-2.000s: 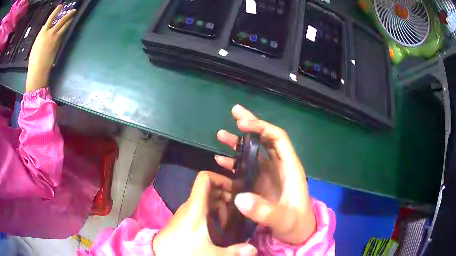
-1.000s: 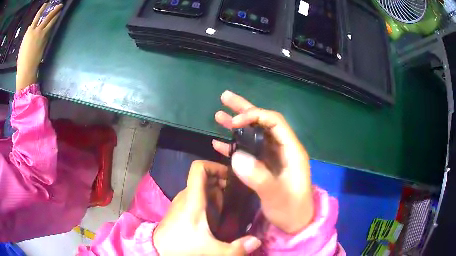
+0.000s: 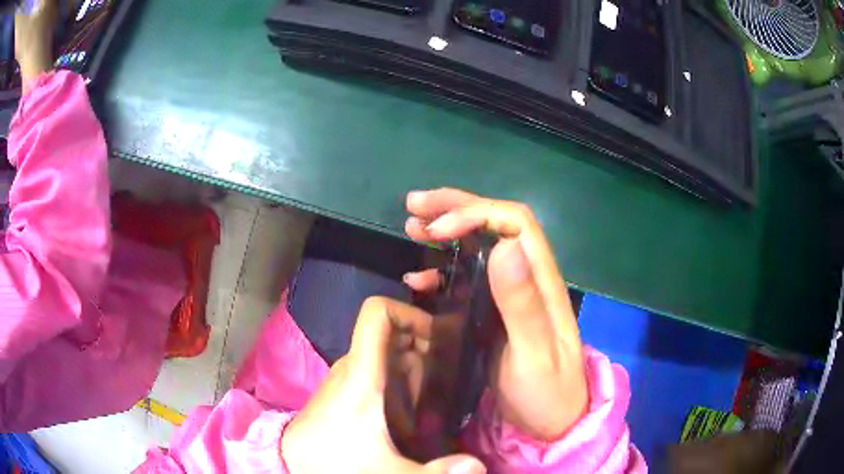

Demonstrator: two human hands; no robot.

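A dark, glossy smartphone (image 3: pixel 444 343) is held on edge between my two hands, off the bench's front edge. My left hand (image 3: pixel 356 398) is shut on its lower left part, fingers bent against it, thumb low. My right hand (image 3: pixel 537 324) holds its upper right side, thumb along the edge and fingers curled over the top. A stack of black foam trays (image 3: pixel 500 93) lies on the green bench. Its top tray holds phones with lit icons (image 3: pixel 629 74) and, at the right, an empty pocket (image 3: pixel 717 111).
A neighbour's pink sleeve (image 3: pixel 60 176) and hand reach over phones at the upper left. A red stool (image 3: pixel 190 278) stands below. A blue crate (image 3: pixel 648 370) is under the bench at the right. A green fan (image 3: pixel 777 28) is at the upper right.
The view has shifted a little, placing the trays slightly right of before. My right thumb has moved up along the phone's edge. Both hands still hold the phone. The neighbour's arm has moved up.
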